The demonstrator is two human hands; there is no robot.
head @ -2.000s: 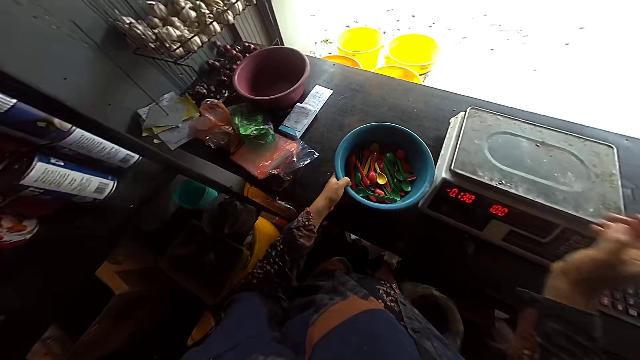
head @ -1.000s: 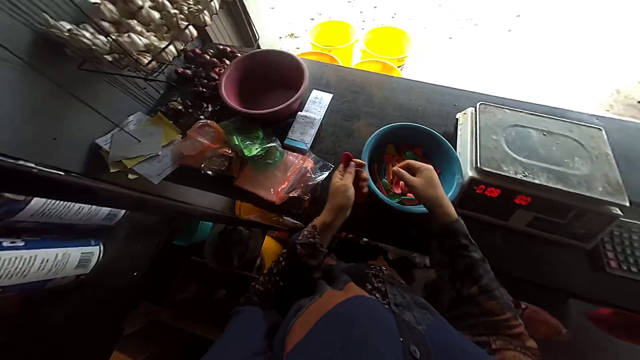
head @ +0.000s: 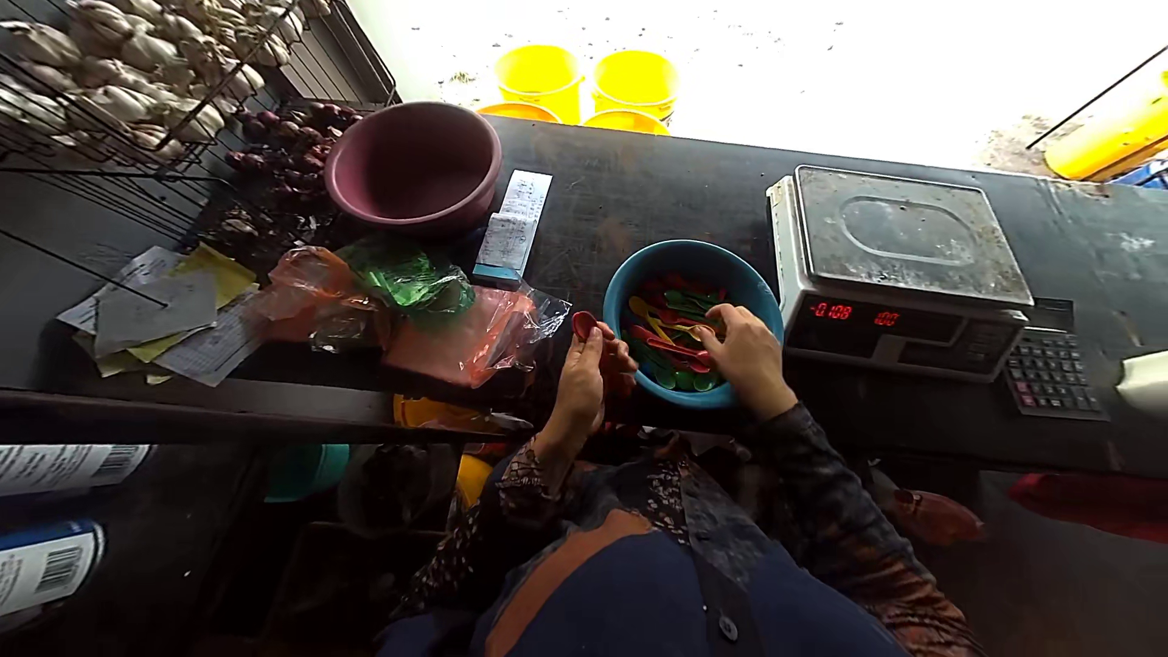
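Note:
A blue plastic bowl (head: 765, 285) holds red, green and yellow plastic spoons (head: 671, 339). Just left of its rim, my left hand (head: 589, 370) is closed on a red plastic spoon (head: 584, 323) whose bowl end sticks up above the fingers. My right hand (head: 744, 351) reaches over the bowl's right side, its fingertips down among the spoons; a yellow spoon end lies at the fingertips, and whether they grip it I cannot tell. Right of the bowl stands a digital scale (head: 912, 233) with a metal pan and lit red digits.
A maroon bowl (head: 415, 169), a narrow box with papers (head: 513, 228), plastic bags (head: 456, 333) and loose papers (head: 155, 310) are at left. Garlic bulbs (head: 119, 82) fill a wire rack above red onions (head: 292, 155). A calculator (head: 1054, 374) sits beside the scale; yellow buckets (head: 540, 78) stand beyond the counter.
My left hand has left the bowl's rim, where it was two seconds ago, and holds a red spoon. My right hand has come from beside the scale into the bowl.

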